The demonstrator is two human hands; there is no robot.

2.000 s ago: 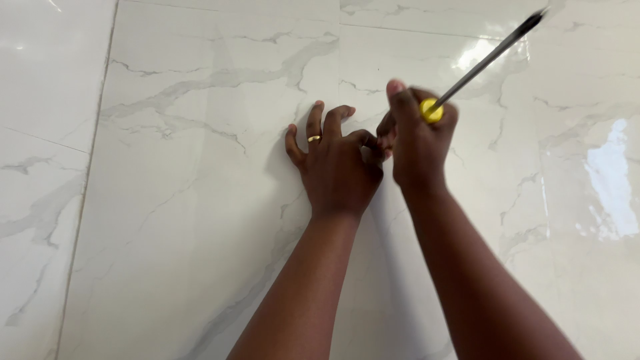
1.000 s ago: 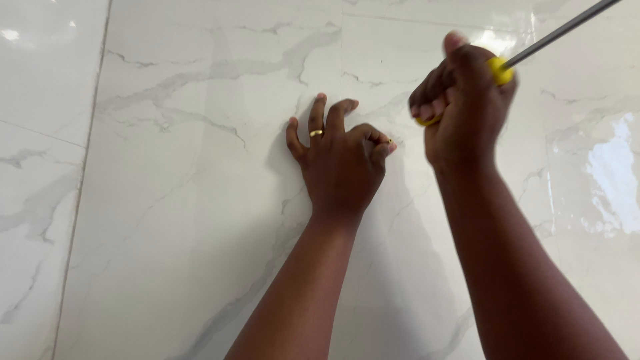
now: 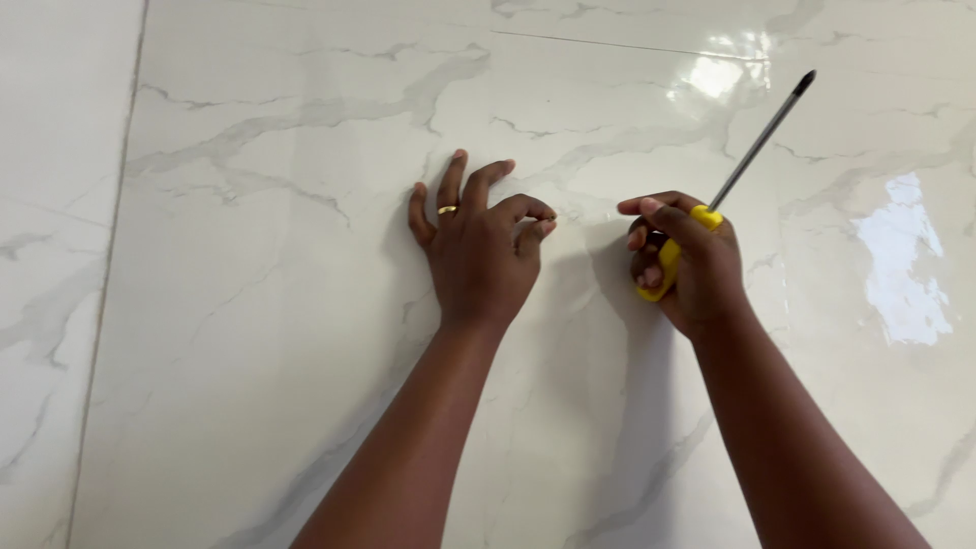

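Observation:
My left hand (image 3: 488, 252), with a gold ring (image 3: 447, 210) on one finger, rests over the marble-look tiles. Its thumb and forefinger pinch a tiny thing (image 3: 553, 219), too small to name; its other fingers are spread. To its right, my right hand (image 3: 694, 259) is closed round the yellow handle (image 3: 669, 263) of a screwdriver. The steel shaft (image 3: 765, 141) points up and right, its dark tip away from the left hand. The right forefinger reaches toward the left hand, and a gap separates the two hands.
Glossy white tiles with grey veins (image 3: 252, 305) lie under both hands. A dark joint line (image 3: 109, 259) runs down the left side, and a thinner one (image 3: 610, 43) crosses near the top. Bright reflections show at the upper right and right.
Since one second ago my right hand has moved lower, and the whole screwdriver shaft is back in view. Two seconds ago that hand was up against my left hand, which has stayed about in place.

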